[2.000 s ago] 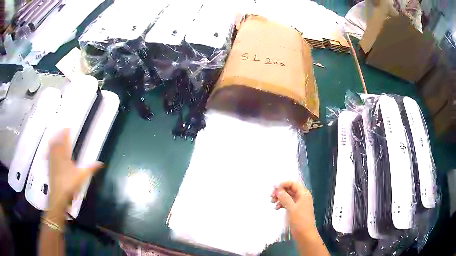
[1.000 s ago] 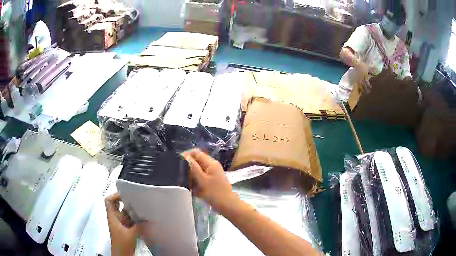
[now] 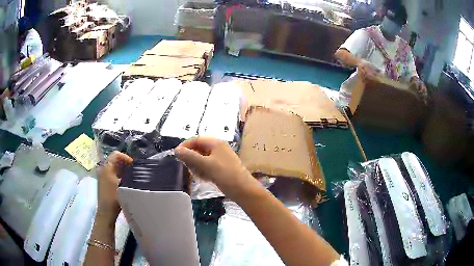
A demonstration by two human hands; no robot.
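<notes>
A white-and-black unit stands tilted in front of me, its black slotted end up and its lower end cut off by the frame. My right hand pinches the edge of a thin clear poly bag at the top right of that end. My left hand has its fingers closed at the top left corner, at the bag's edge; the film is hard to see there. How far the bag covers the unit cannot be told. A stack of empty poly bags lies partly behind my right forearm.
A brown bag carton lies beyond the stack. Bagged units lie at right, unbagged ones at left. Units with dark leads and flattened cartons lie farther back. A person handles a brown box across the table.
My left hand has moved up from the unit's side to its top corner. My right hand has shifted slightly left and up, with film now visible at its fingertips. The coworker's box has turned.
</notes>
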